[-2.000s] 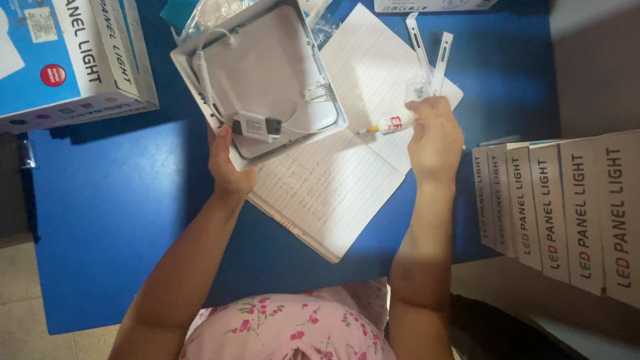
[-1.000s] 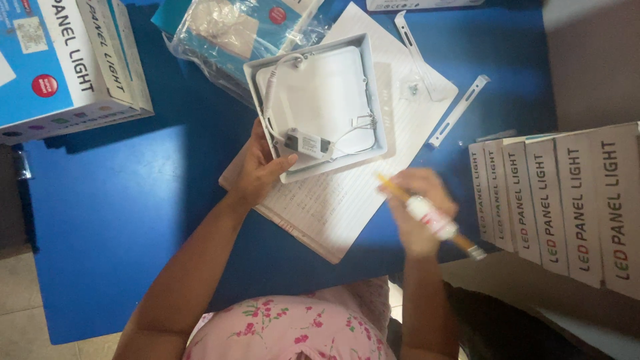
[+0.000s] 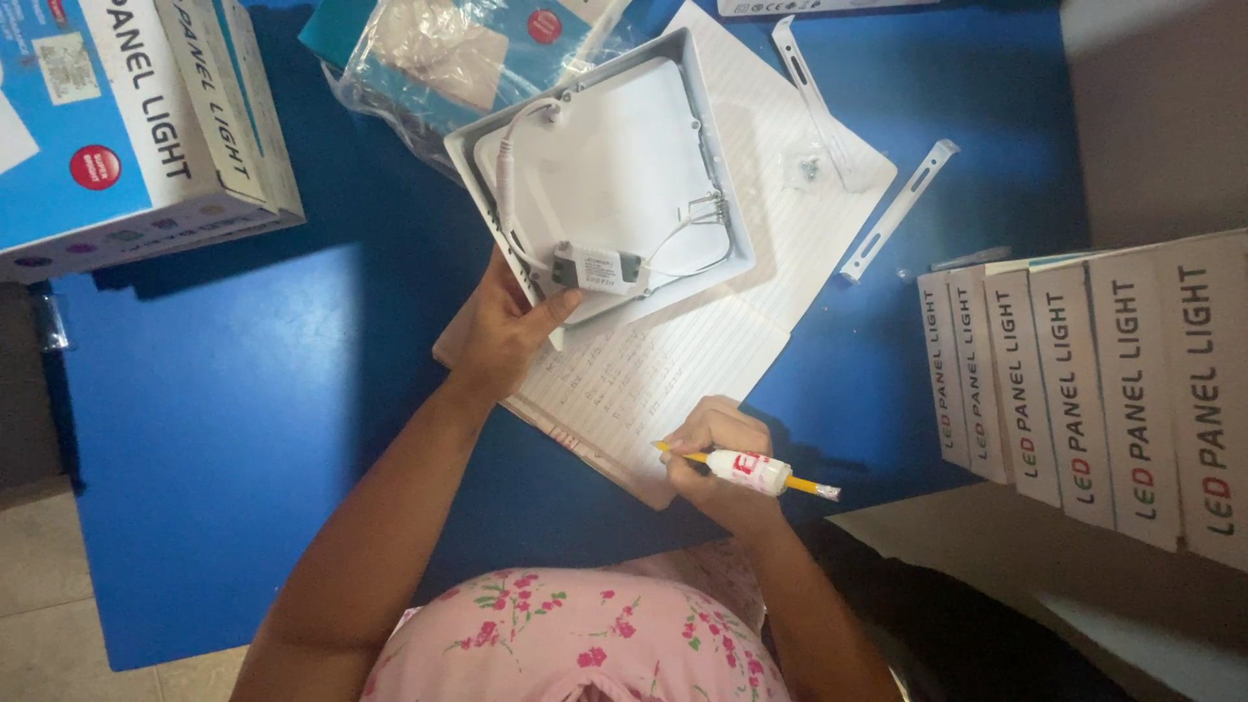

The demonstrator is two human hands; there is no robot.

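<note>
My left hand grips the lower left edge of a square white LED panel light, its thumb by the small white driver box wired inside the frame. In my right hand is a yellow pencil with a white, red-marked wrap around its middle; its tip points left over the lower page of an open lined notebook bearing handwriting. The panel is held above the notebook and hides part of it. Small screws in clear plastic lie on the upper page.
One white metal bracket overlaps the notebook's upper corner; another bracket rests on the blue table. Panel light boxes stand in a row at right, more boxes at upper left. A plastic-wrapped blue box lies behind the panel.
My right hand has moved from the brackets down to the notebook's lower page, still with the pencil. One bracket lies apart from the other, where both were near that hand. The panel has shifted and turned in my left hand.
</note>
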